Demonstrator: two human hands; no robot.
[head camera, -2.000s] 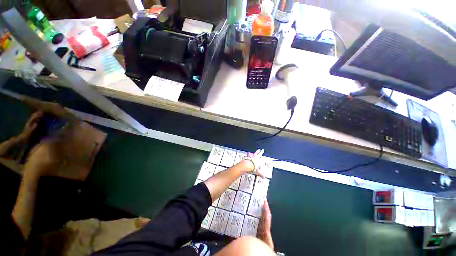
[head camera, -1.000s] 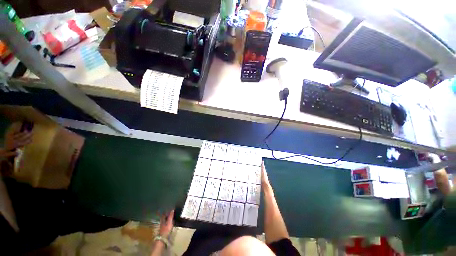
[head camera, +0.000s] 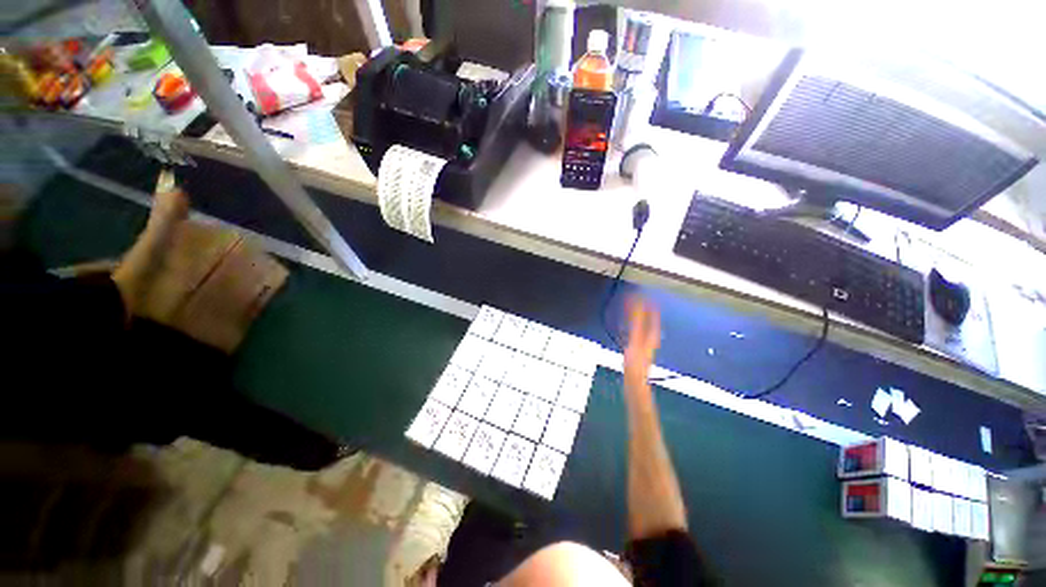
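Observation:
A tight grid of small white-faced product boxes (head camera: 505, 398) lies on the dark green bench (head camera: 734, 459) in front of me. Each top face carries black print. My right hand (head camera: 642, 333) is raised beyond the grid's right corner, below the desk edge; it is blurred, holds nothing that I can see, and its finger spread is unclear. The handheld scanner (head camera: 642, 164) lies on the white desk, its black cable hanging over the edge. My left hand is not in view.
Label printer (head camera: 410, 115) with a printed strip (head camera: 410, 193) hanging out. Keyboard (head camera: 797, 261), monitor (head camera: 883, 135) and mouse (head camera: 949, 296) are on the desk. More boxes (head camera: 918, 487) lie at right. Another person's hand (head camera: 161, 229) is by a brown carton (head camera: 218, 281) at left.
My right hand has moved from the grid's right side up towards the desk edge. My left hand has left the view. The other person's hand has risen above the carton.

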